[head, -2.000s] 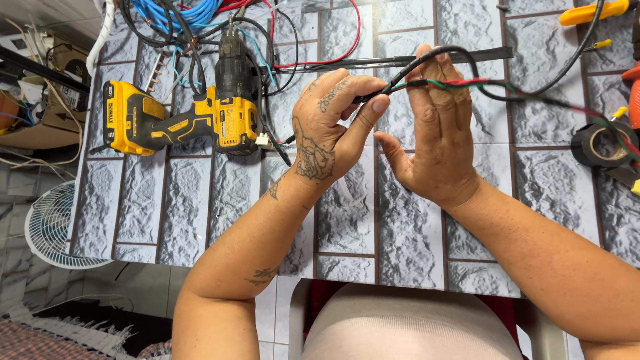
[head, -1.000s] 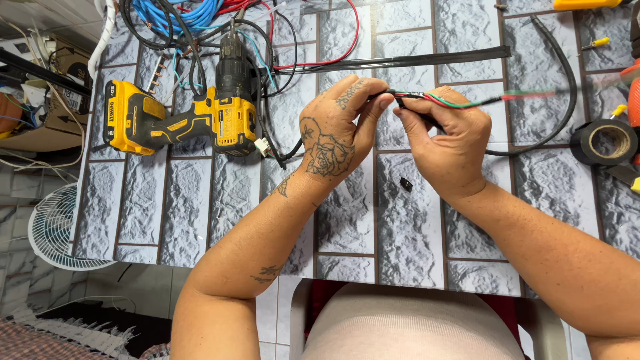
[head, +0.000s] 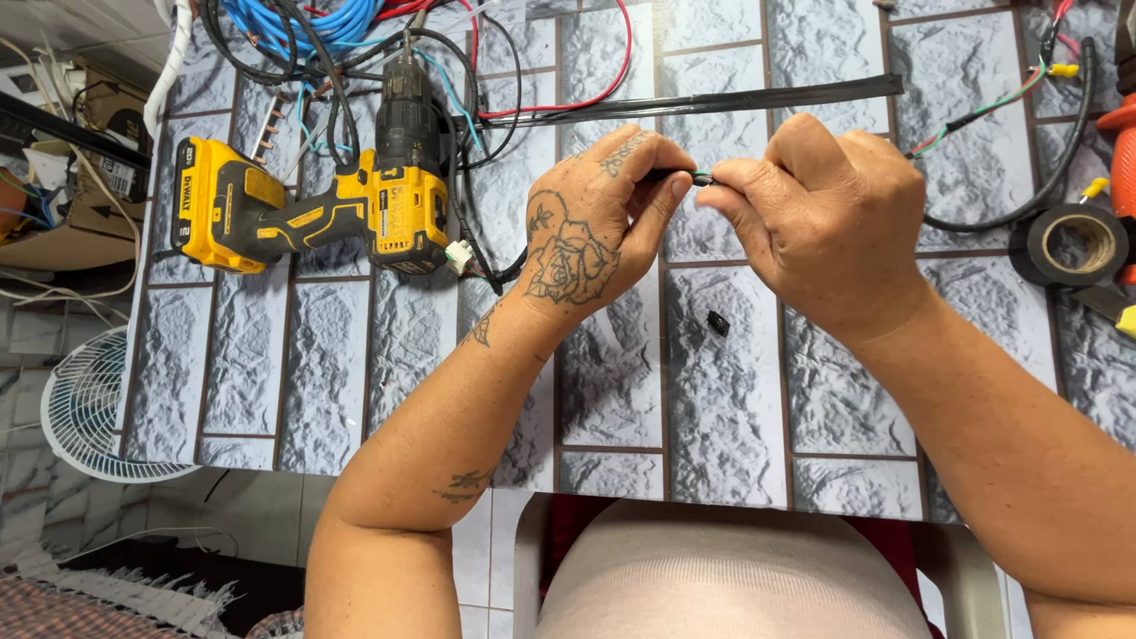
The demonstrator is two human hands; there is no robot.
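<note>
My left hand (head: 603, 213) pinches the end of a black-sheathed cable between thumb and forefinger. Right beside it, my right hand (head: 825, 213) is closed on the thin wires (head: 701, 177) that come out of the sheath, one of them green. Beyond the right hand, a red and green wire pair (head: 985, 113) with black wrapping runs up to a yellow connector (head: 1063, 70). Below the hands a small black scrap (head: 718, 323) lies on the table. How the wires run inside the fingers is hidden.
A yellow and black DeWalt cordless drill (head: 311, 204) lies at left, near coiled blue wire (head: 306, 27). Black strips (head: 710, 102) lie behind the hands. A roll of black tape (head: 1069, 244) and an orange-handled tool (head: 1120, 177) are at right. A white fan (head: 84, 408) stands below the table's left side.
The small black scrap, absent from the table two seconds ago, lies below the hands. My right hand has closed into a fist near the left fingertips. The red and green wires have shifted on the right.
</note>
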